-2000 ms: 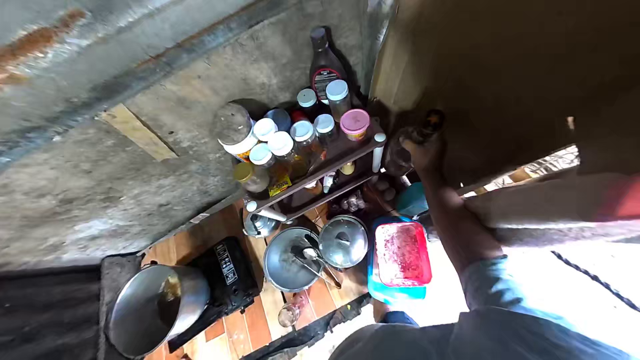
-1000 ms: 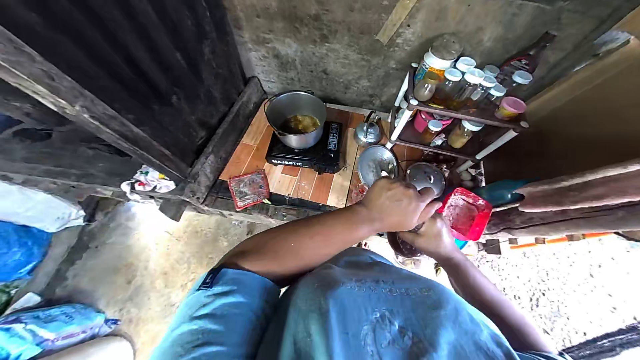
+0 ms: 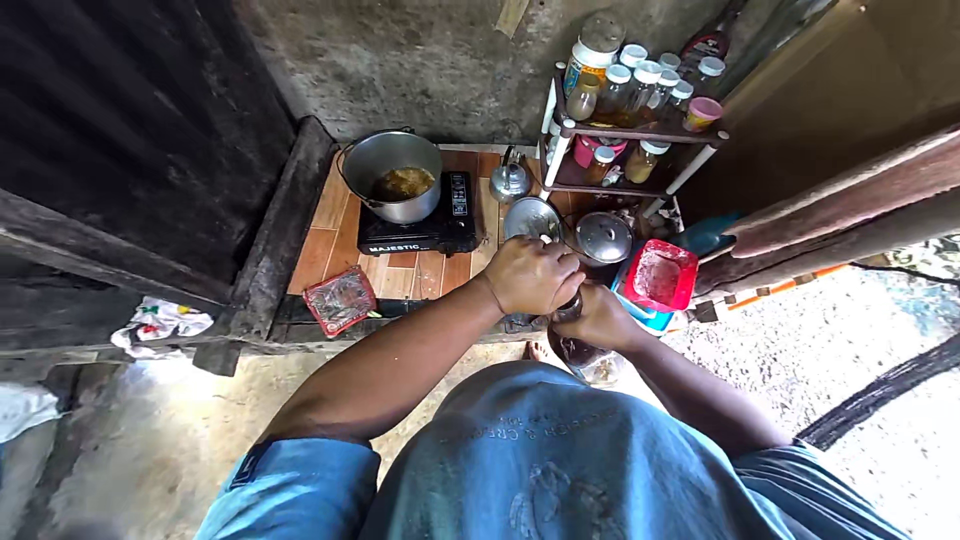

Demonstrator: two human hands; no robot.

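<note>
In front of my belly, my right hand [image 3: 598,319] grips the neck of a dark bottle [image 3: 581,354], whose wider body slants down below the hand. My left hand [image 3: 532,276] is closed over the bottle's top, its fingers bent and touching the right hand; whether a cap is on is hidden. Just beyond the left hand lies a metal bowl [image 3: 532,217] with something pale in it, beside a lidded metal pot [image 3: 604,237]. To the left, a large metal pot [image 3: 393,176] holding bubbling yellowish liquid sits on a black portable stove [image 3: 454,217].
A kettle [image 3: 510,180] stands right of the stove. Behind it rises a rack [image 3: 645,133] of jars. A red plastic container [image 3: 661,276] lies over a blue one at right. A red-edged tray [image 3: 340,300] rests at the counter's front edge. Dark wooden posts stand left.
My right hand was at a dark bottle at the right two seconds ago; the bottle is now before my body with both hands on it. The view has swung widely.
</note>
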